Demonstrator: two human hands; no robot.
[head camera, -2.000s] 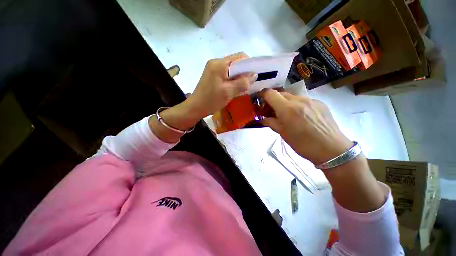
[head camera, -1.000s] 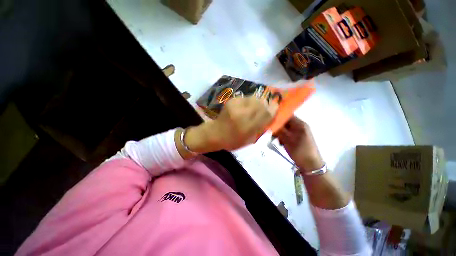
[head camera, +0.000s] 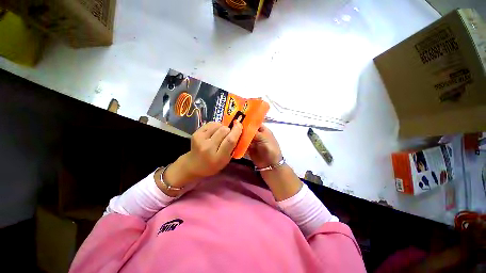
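A retail box with an orange top and dark printed side lies across the table's near edge in front of me, its orange top towards the right. My left hand is on the orange top, fingers near the black hang slot. My right hand holds the orange top's right edge from behind; its fingertips are partly hidden. White flat sheets lie just beyond my right hand. A slim yellowish cutter lies to their right.
A brown carton stands at the right, with an orange and white retail box below it. Another brown carton and a yellow bag are at the upper left. Dark printed boxes stand at the far side of the white table.
The view has turned. The retail box first had its white inner flap up and orange contents showing; now its orange top is folded over. Both hands have moved onto that top.
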